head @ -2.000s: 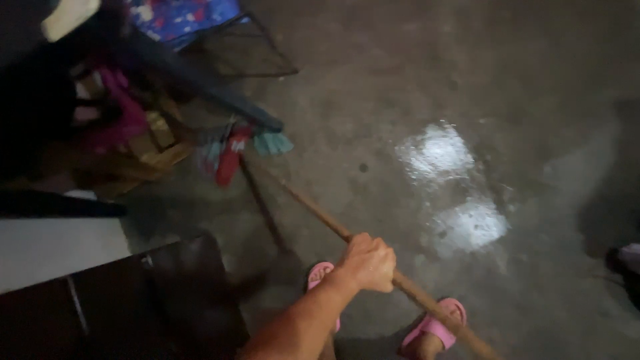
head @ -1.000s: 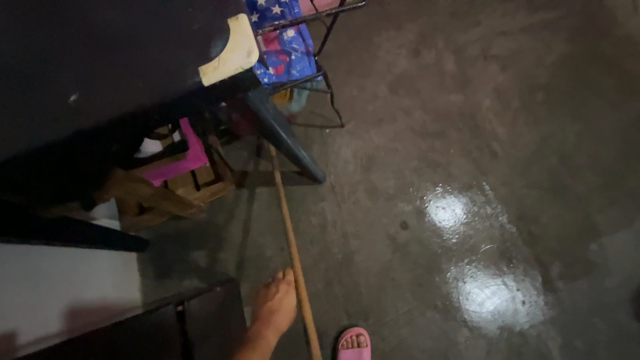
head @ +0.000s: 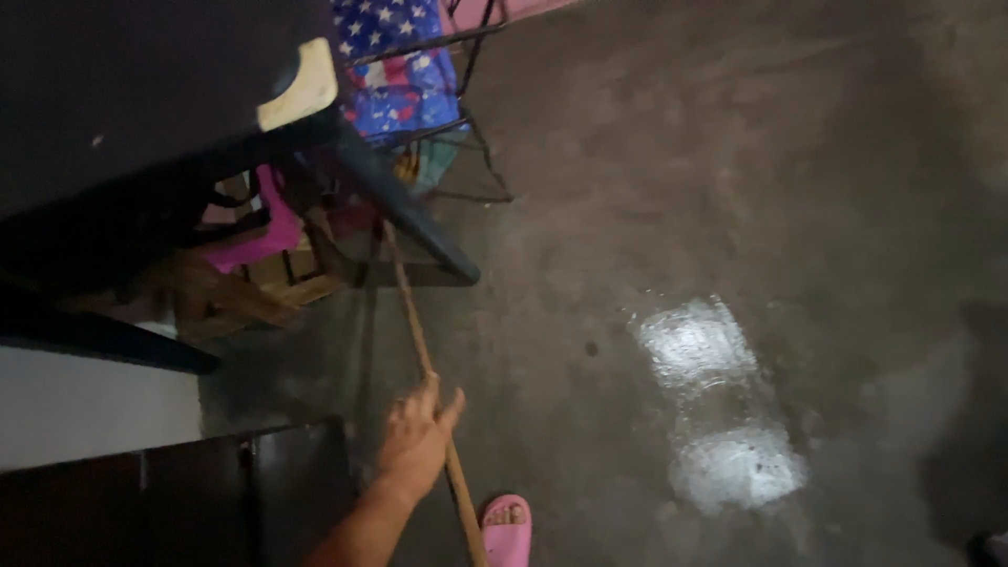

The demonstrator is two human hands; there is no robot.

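My left hand point(head: 417, 433) lies around a long wooden pole point(head: 413, 319), its thumb raised off to the right side and its grip loose. The pole slants from the bottom edge up past the leg point(head: 413, 216) of a dark table point(head: 157, 87). Its far end goes into shadow under the table, near a dim reddish thing point(head: 352, 216); how they join is hidden. Below and right of my hand, a foot in a pink slide sandal point(head: 508, 539) stands beside the pole. My right hand is out of view.
Under the table are a wooden crate point(head: 303, 287) and a bright pink object point(head: 276, 228). A metal-framed chair with star-patterned blue fabric point(head: 402, 87) stands beyond. A dark panelled surface point(head: 299, 480) is at lower left. The concrete floor point(head: 630, 197) has shiny patches.
The pole's far end, with a red head visible two seconds ago, has moved under the table. My left hand's closed grip has loosened. The view has shifted.
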